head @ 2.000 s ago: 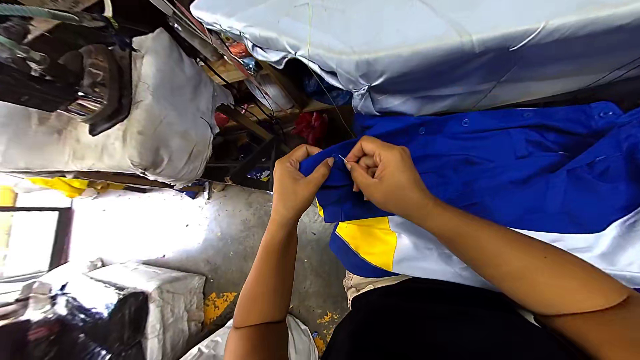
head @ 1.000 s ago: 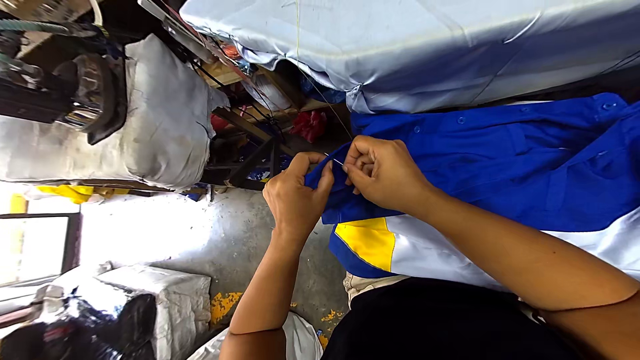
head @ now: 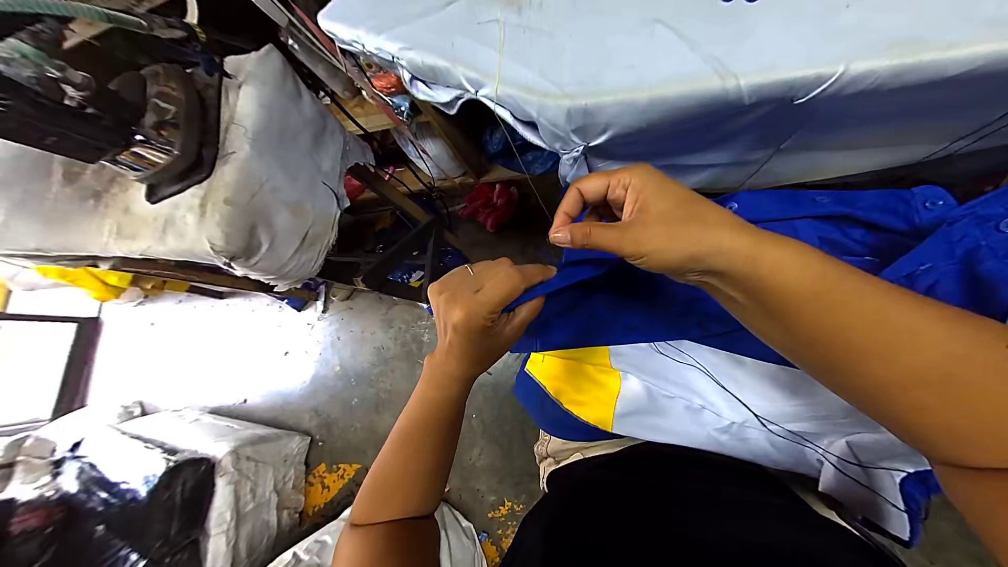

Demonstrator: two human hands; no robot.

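Note:
My left hand (head: 488, 307), with a ring on one finger, pinches the edge of a blue button-fronted garment (head: 630, 303) between thumb and fingers. Just up and to the right of it, my right hand (head: 638, 224) has thumb and forefinger pinched together at the cloth's upper edge. A thin thread runs near those fingertips; whether they hold a needle or the thread cannot be made out. Below the blue cloth lies a white part with a yellow panel (head: 579, 382) and blue trim, across my lap, with dark threads loose on it.
A table under a pale cloth cover (head: 669, 79) stands ahead. At the left, a clothes iron (head: 169, 126) rests near a padded, cloth-covered board (head: 276, 173). Wooden framing and a red bundle (head: 490, 205) are beneath the table. White wrapped bales (head: 260, 465) sit on the concrete floor (head: 362, 362) at lower left.
My right hand has moved up and away from my left hand; the two were close together before. The left hand still grips the blue cloth.

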